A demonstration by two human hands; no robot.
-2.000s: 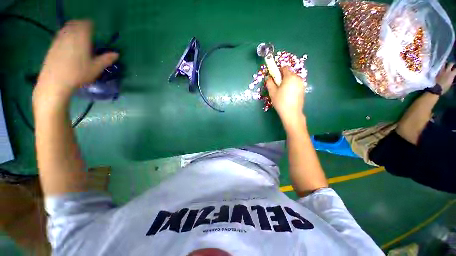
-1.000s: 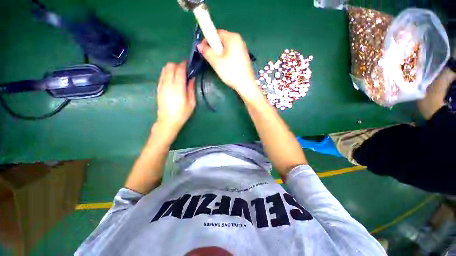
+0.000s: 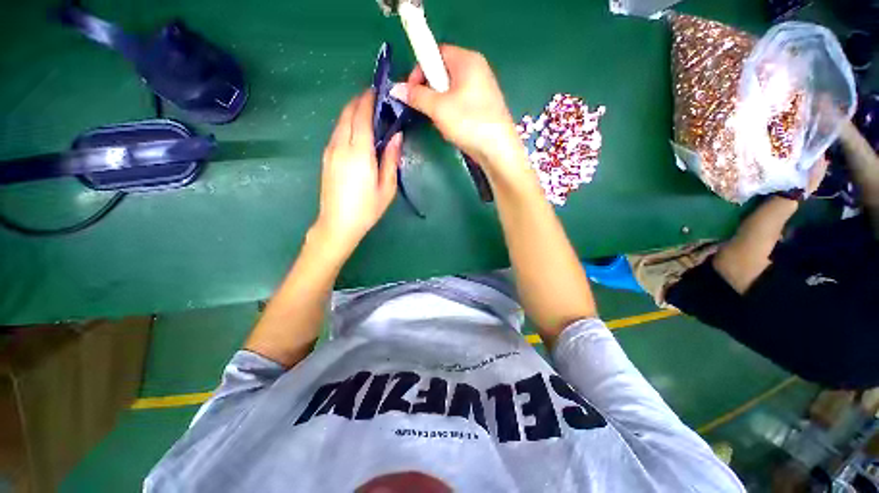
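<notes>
My left hand (image 3: pixel 353 178) is shut on a dark navy workpiece (image 3: pixel 383 89), held upright near the middle of the bench. My right hand (image 3: pixel 466 101) holds a hammer (image 3: pixel 422 45) by its pale handle, the metal head pointing away at the top edge of the picture. The right fingertips touch the workpiece; whether they hold a fastener there is hidden. A thin dark strap (image 3: pixel 411 195) hangs below the workpiece. A loose pile of white and copper-red fasteners (image 3: pixel 567 149) lies right of my right hand.
Dark strapped articles (image 3: pixel 196 75) lie at left on the green bench (image 3: pixel 279 255). A bulging clear bag of copper-coloured pieces (image 3: pixel 711 106) stands at right. Beside it are the arms of a person in a dark shirt (image 3: pixel 805 270). A brown carton (image 3: pixel 72 404) is at lower left.
My left hand reached left earlier, then came to the workpiece at the middle. My right hand moved from the pile to it with the hammer. The neighbour's arms shifted at the bag.
</notes>
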